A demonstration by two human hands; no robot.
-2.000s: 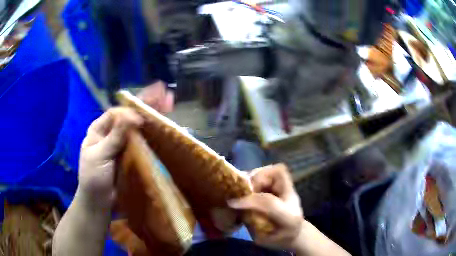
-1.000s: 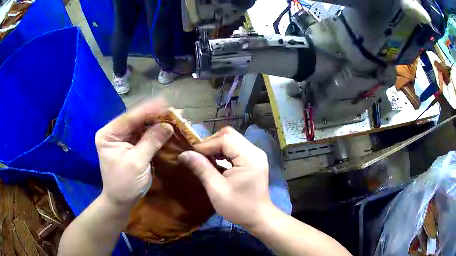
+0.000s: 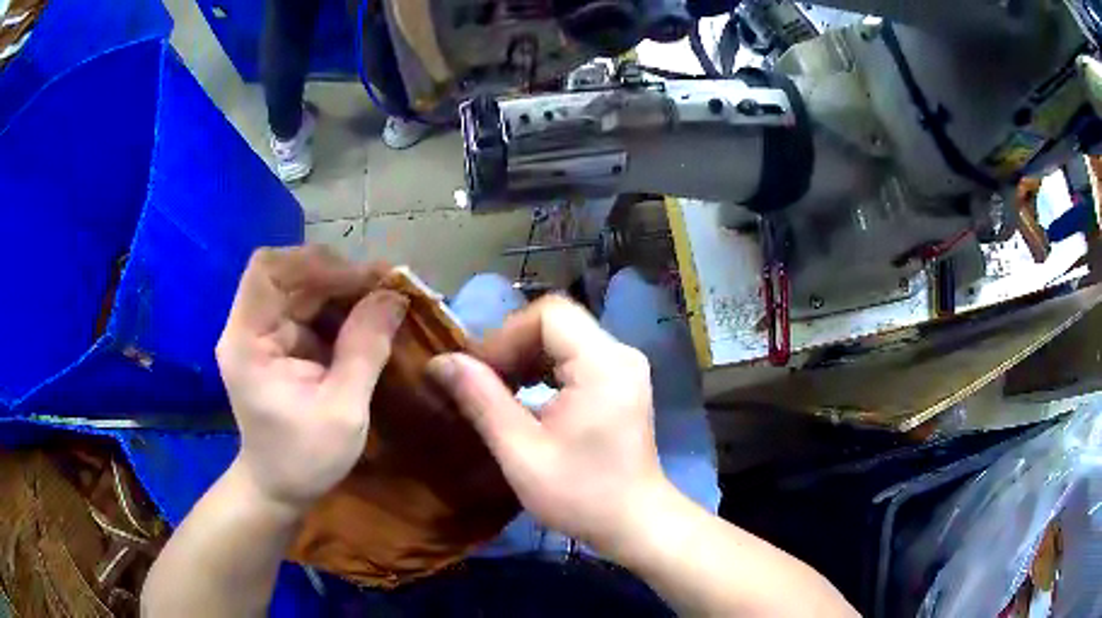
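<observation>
A floppy brown workpiece hangs from both hands over the denim-clad lap, its smooth side showing. Its upper edge has a narrow pale strip and lies between the hands. My left hand pinches the edge at its upper left end between thumb and fingers. My right hand pinches the same edge lower down and to the right. The fingers hide part of the edge. The workpiece is apart from the cylinder arm, which is above and beyond the hands.
A blue bin stands at the left, with brown pieces below it. The machine body and pale table are at the upper right. Red-handled snips hang by the table. A clear plastic bag is at the lower right. A person's legs show behind.
The workpiece was stretched between spread hands, then the hands came together on its edge. Since one second ago they hold nearly the same place. The view has shifted, and the cylinder arm appears larger.
</observation>
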